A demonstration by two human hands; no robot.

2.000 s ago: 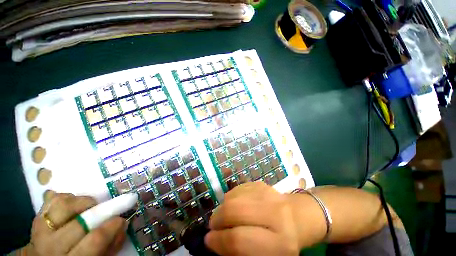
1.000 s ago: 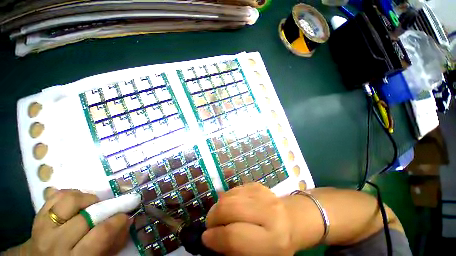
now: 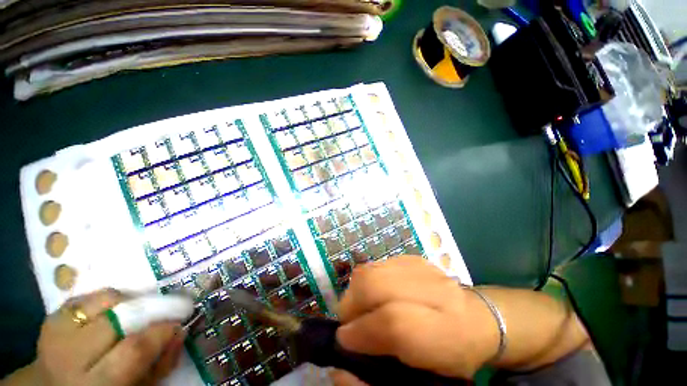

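Note:
My right hand (image 3: 410, 320) is shut on the black handle of a soldering iron (image 3: 320, 341); its metal tip points left over the lower left circuit-board panel (image 3: 248, 350). My left hand (image 3: 113, 339), with a gold ring and a white finger cot (image 3: 154, 313), is at the panel's left edge. A very thin strand shows at its fingertips, seemingly pinched there. Three more green-edged panels, at upper left (image 3: 199, 177), upper right (image 3: 324, 143) and right (image 3: 369, 234), lie on the white carrier (image 3: 83, 219). My hands hide parts of the lower panels.
A stack of layered carriers (image 3: 196, 34) lies at the back left. A solder spool (image 3: 452, 47) stands at the back. A black soldering station (image 3: 546, 71), blue bin (image 3: 599, 134) with a plastic bag (image 3: 629, 87), and yellow tool (image 3: 574, 170) are at right. A black cable (image 3: 552, 226) runs down the right.
My right hand has moved slightly up and right, showing more of the iron's handle and metal end. My left hand has shifted slightly left. The whole view has also shifted a little.

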